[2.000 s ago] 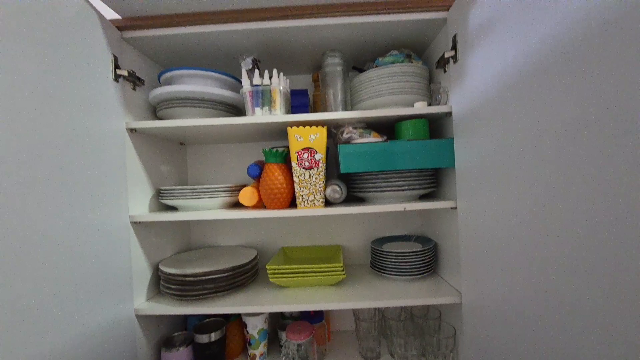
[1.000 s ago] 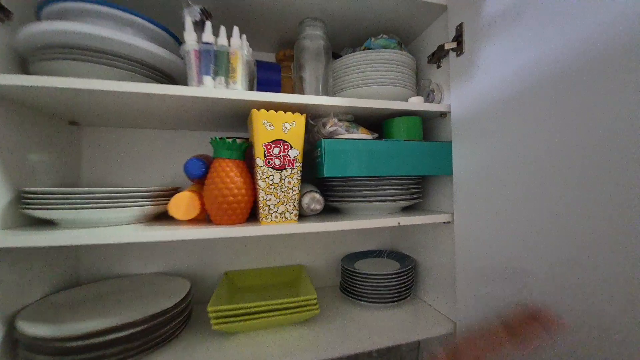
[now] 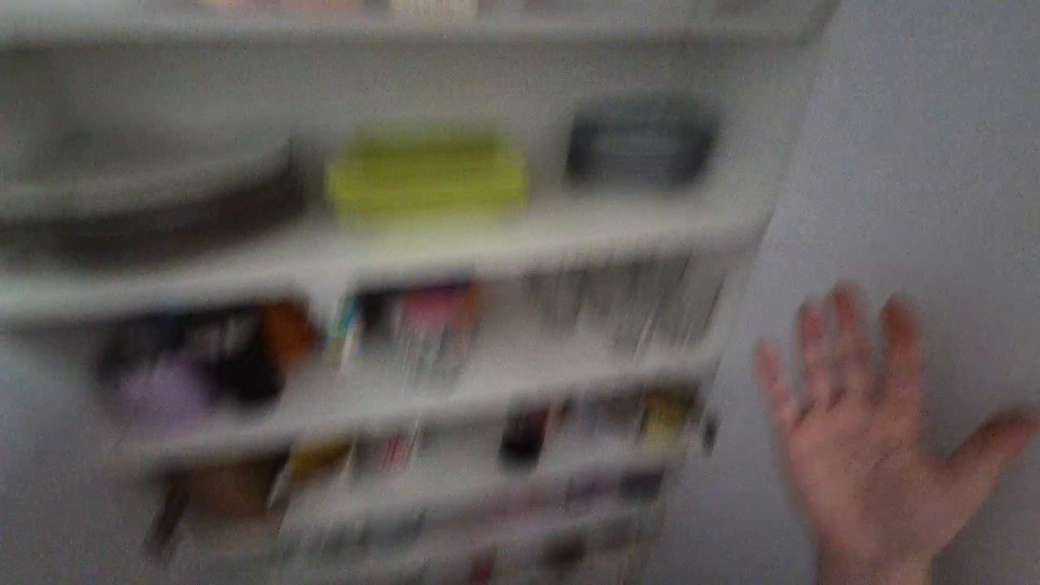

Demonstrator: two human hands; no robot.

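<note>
My right hand (image 3: 869,447) is raised at the right, fingers spread, its palm seemingly turned to the camera, holding nothing. Behind it stands the pale cabinet door (image 3: 918,162); whether they touch cannot be told. Left of the hand, the blurred open cabinet holds a stack of yellow-green square dishes (image 3: 426,179), a stack of dark-rimmed plates (image 3: 642,142) and larger stacked plates (image 3: 154,195). Drinking glasses (image 3: 634,296) stand on the shelf below. My left hand is out of view.
The white shelf edges (image 3: 455,260) run across the view, tilted. Lower shelves hold a purple item (image 3: 162,390), a brown item (image 3: 231,487) and several small things too blurred to name. A dark fitting (image 3: 710,432) sits by the door's side.
My right hand, a blur at the bottom right a second ago, now shows fully with spread fingers. The view has swung down and closer to the lower shelves.
</note>
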